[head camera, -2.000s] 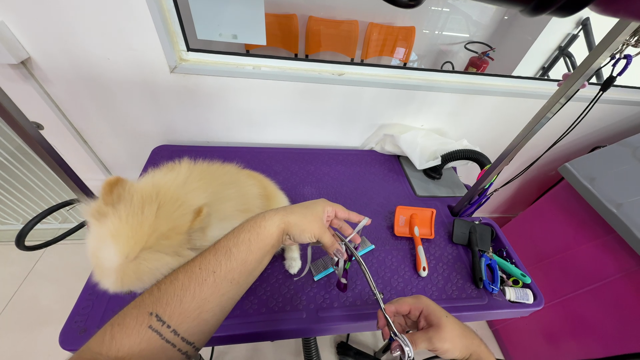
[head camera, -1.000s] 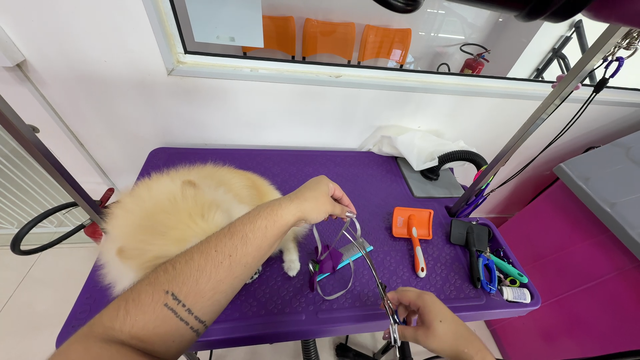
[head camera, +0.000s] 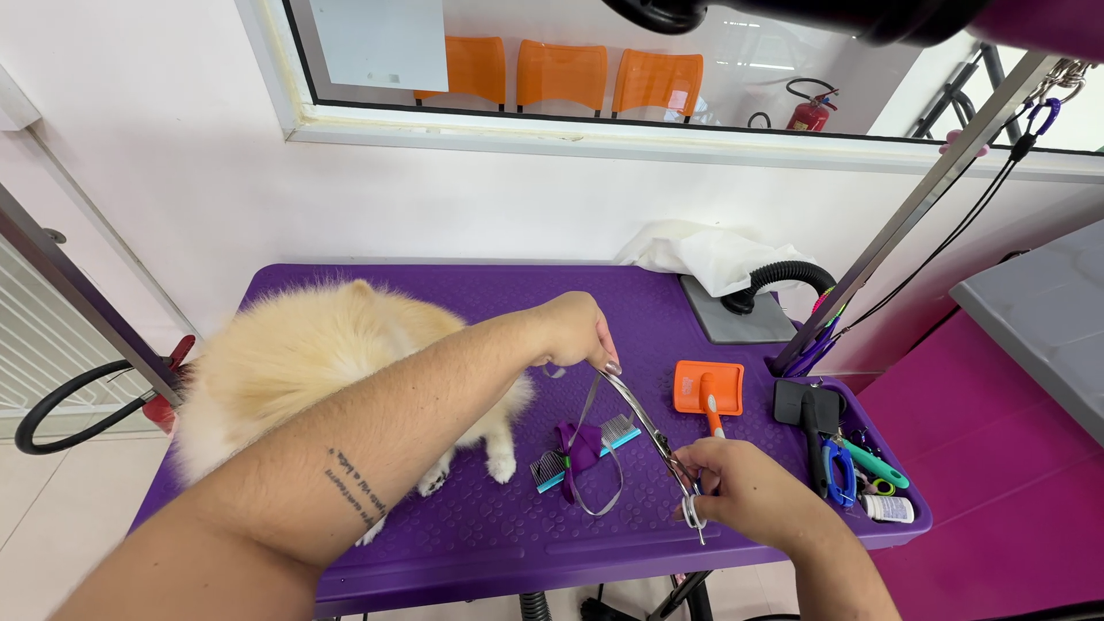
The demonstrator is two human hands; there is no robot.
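Observation:
My right hand [head camera: 733, 487] holds a pair of metal grooming scissors [head camera: 660, 442] by the finger rings, blades pointing up and left. At the blade tips, my left hand [head camera: 582, 332] pinches a thin grey ribbon [head camera: 590, 401]. The ribbon hangs in a loop from a purple bow [head camera: 582, 444], which rests over a metal-toothed comb with a blue spine [head camera: 623, 437]. A cream fluffy dog [head camera: 328, 362] is on the purple grooming table [head camera: 483, 565] at left, partly hidden behind my left forearm. Whether the blades touch the ribbon I cannot tell.
An orange slicker brush [head camera: 709, 388] lies right of the scissors. The table's side tray [head camera: 914, 517] holds a black brush [head camera: 808, 423], blue clippers and a white bottle. Metal posts flank the table. A black hose [head camera: 789, 274] and white cloth [head camera: 690, 254] are at the back right.
The purple bow, hanging below my left hand two seconds ago, now rests on the comb. The dog's body has shifted its pose.

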